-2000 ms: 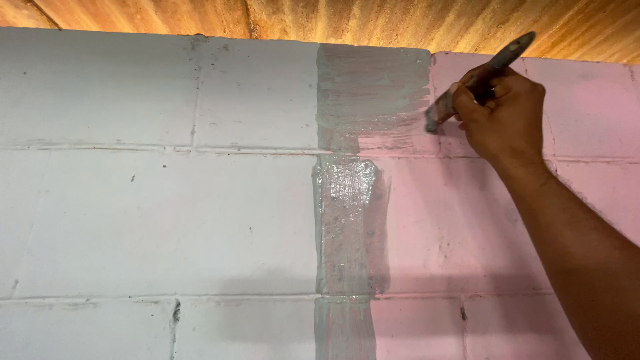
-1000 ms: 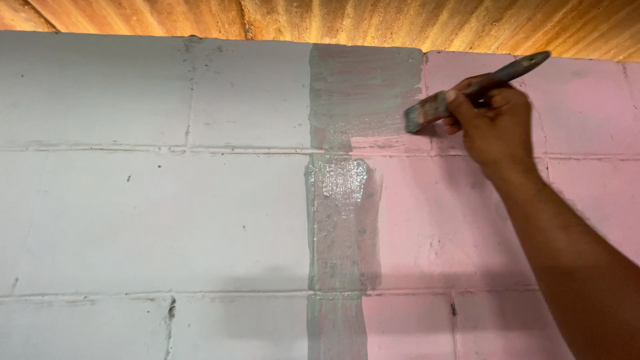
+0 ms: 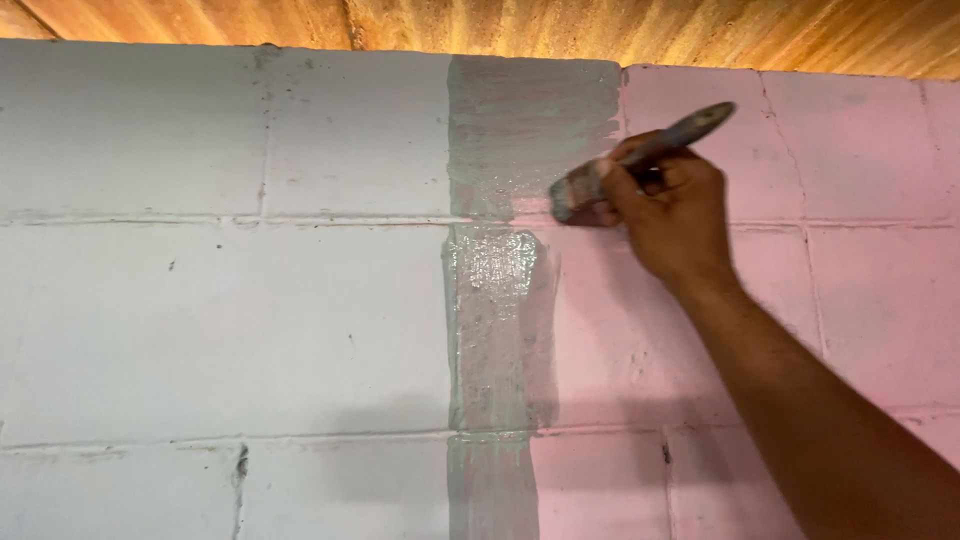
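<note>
My right hand point(image 3: 667, 210) grips a paintbrush point(image 3: 679, 135) by its handle, the handle's end pointing up and right. The bristles point(image 3: 566, 201) are at the wall, just above a horizontal mortar joint, beside wet grey-green paint. That grey-green paint point(image 3: 532, 127) forms a wide patch on the top block and a narrower vertical band point(image 3: 487, 360) down the blocks below, glossy near its upper part. Pink painted blocks point(image 3: 885, 300) lie right of the band and pale grey-white blocks point(image 3: 187, 322) left of it. My left hand is out of view.
A corrugated, rust-coloured roof sheet point(image 3: 487, 26) runs above the wall's top edge. Mortar joints point(image 3: 337, 220) cross the block wall, with small chips and dark marks. Soft shadows fall on the lower wall.
The brush in my right hand has moved left and down along the top block, toward the band. Grey-green paint now covers more of the pink on that block's lower right part.
</note>
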